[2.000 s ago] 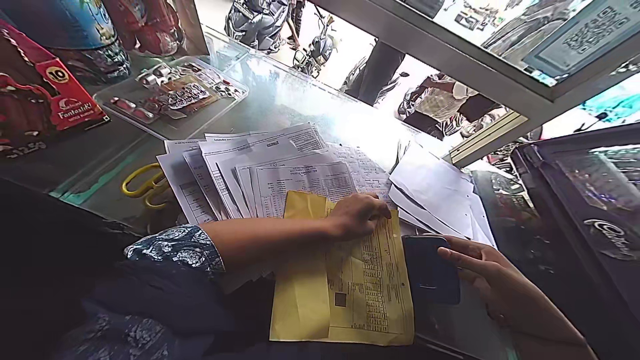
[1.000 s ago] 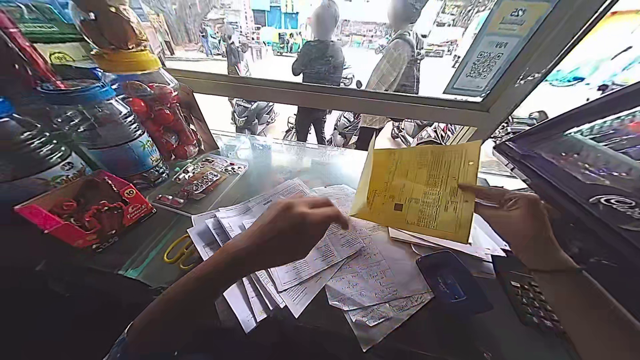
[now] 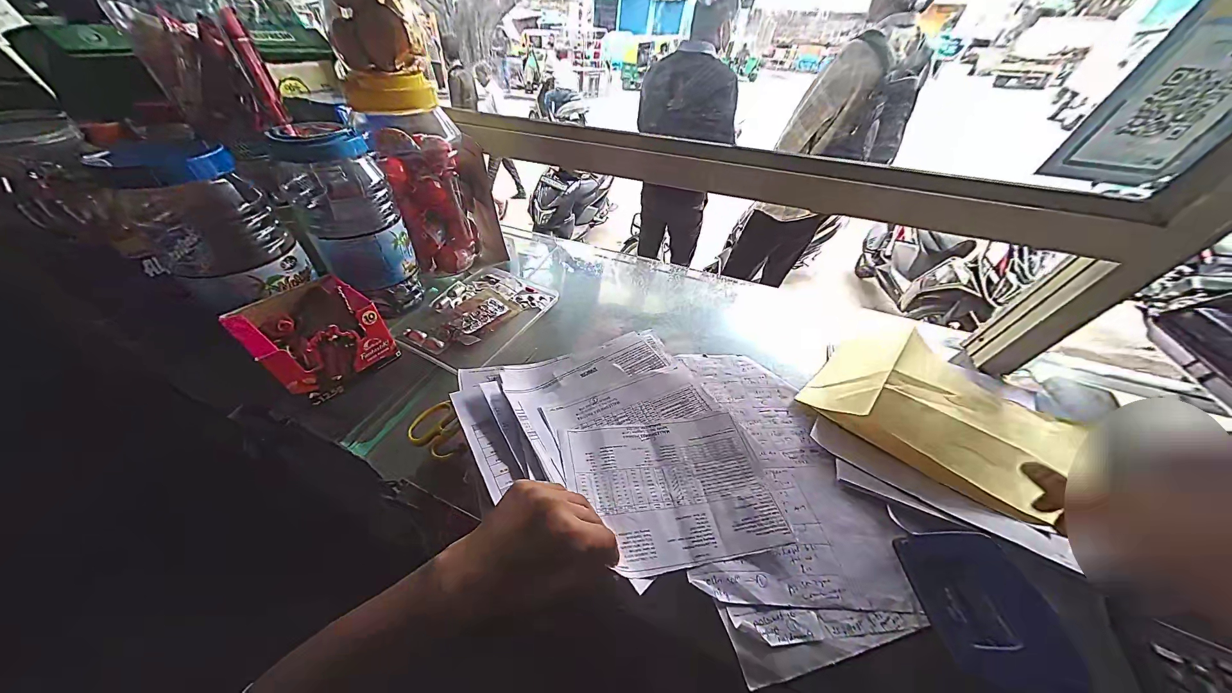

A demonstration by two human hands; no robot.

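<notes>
My left hand (image 3: 553, 539) is curled on the lower left edge of the printed paper sheets (image 3: 674, 481), which lie fanned on the glass counter; its fingertips look closed on that edge. Handwritten sheets (image 3: 818, 539) lie under and to the right of them. At the right, my right hand (image 3: 1049, 496) holds a yellow paper envelope (image 3: 953, 414) by its right end, above more white sheets (image 3: 924, 472). Most of that hand is hidden by a blur. A dark blue flat case (image 3: 991, 606) lies below the envelope. Yellow-handled scissors (image 3: 435, 429) lie left of the printed sheets.
Plastic jars with blue lids (image 3: 337, 212) and a red candy box (image 3: 313, 342) stand at the left, beside a clear tray of small items (image 3: 491, 313). A metal window frame (image 3: 818, 188) runs behind the counter, with people outside. A keypad device (image 3: 1184, 664) sits bottom right.
The envelope, upright in my right hand a second ago, is now lower and tilted over the white sheets. My left hand has come down from above the printed sheets to their lower edge.
</notes>
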